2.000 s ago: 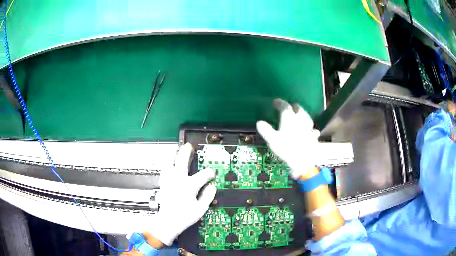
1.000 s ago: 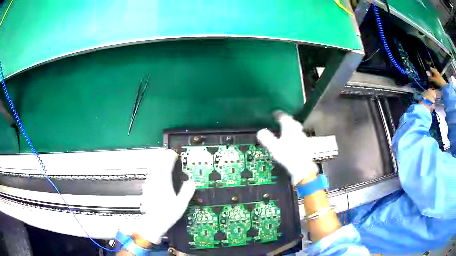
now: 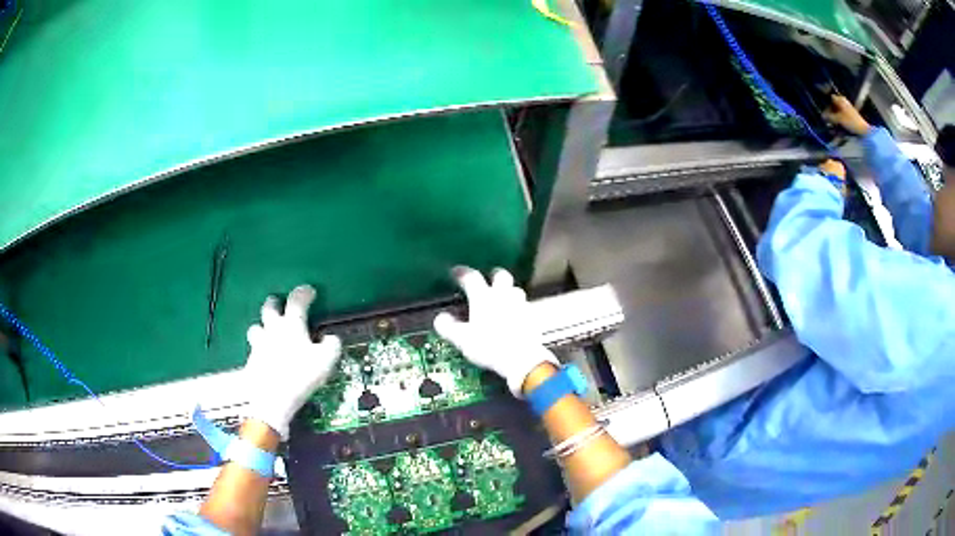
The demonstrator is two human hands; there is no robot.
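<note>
A black carrier fixture (image 3: 414, 427) lies across the conveyor rails at lower centre, tilted a little in view. It holds an upper PCB panel (image 3: 394, 379) and a lower PCB panel (image 3: 421, 479), each of three green boards. My left hand (image 3: 285, 361), in a white glove with a blue wrist strap, lies at the fixture's upper left corner, fingers spread. My right hand (image 3: 496, 327), also gloved and strapped, lies at its upper right edge, fingers spread. Both thumbs reach over the upper panel; the palms hide the fixture's corners.
Dark tweezers (image 3: 216, 289) lie on the green mat (image 3: 419, 199) behind the fixture. A metal post (image 3: 571, 173) stands right of the mat. The conveyor rail (image 3: 115, 414) runs left. A person in a blue smock (image 3: 869, 304) works at the right. A blue coiled cord (image 3: 47, 351) hangs at left.
The view has turned right, showing more of the other person. My left hand has moved from the fixture's left side to its upper left corner. My right hand stays near the upper right.
</note>
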